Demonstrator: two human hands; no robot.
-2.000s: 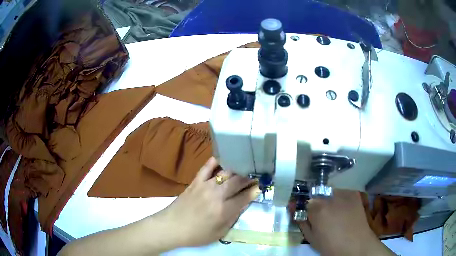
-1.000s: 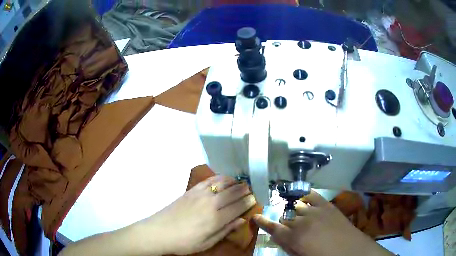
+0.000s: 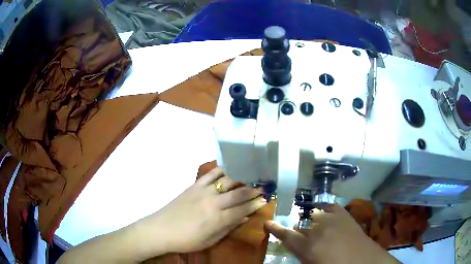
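A rust-brown fabric panel lies under the front of the white sewing machine head, one corner showing above my left hand. My left hand, with a gold ring, holds the panel down, fingertips beside the presser foot area, which is mostly hidden. My right hand is right of the panel, partly behind the tension dial. One finger points at the panel's right edge; its other fingers are partly hidden, so its grip cannot be told.
A crumpled rust-brown heap is at left, with a long panel joined to a piece running behind the machine. More brown cloth lies under the arm at right, below the control panel. A blue bin or chair stands behind.
The gathered piece left of the machine head is gone from there. A flat panel is now under my left hand. My right hand's finger has come to the panel's edge. The camera view has shifted slightly.
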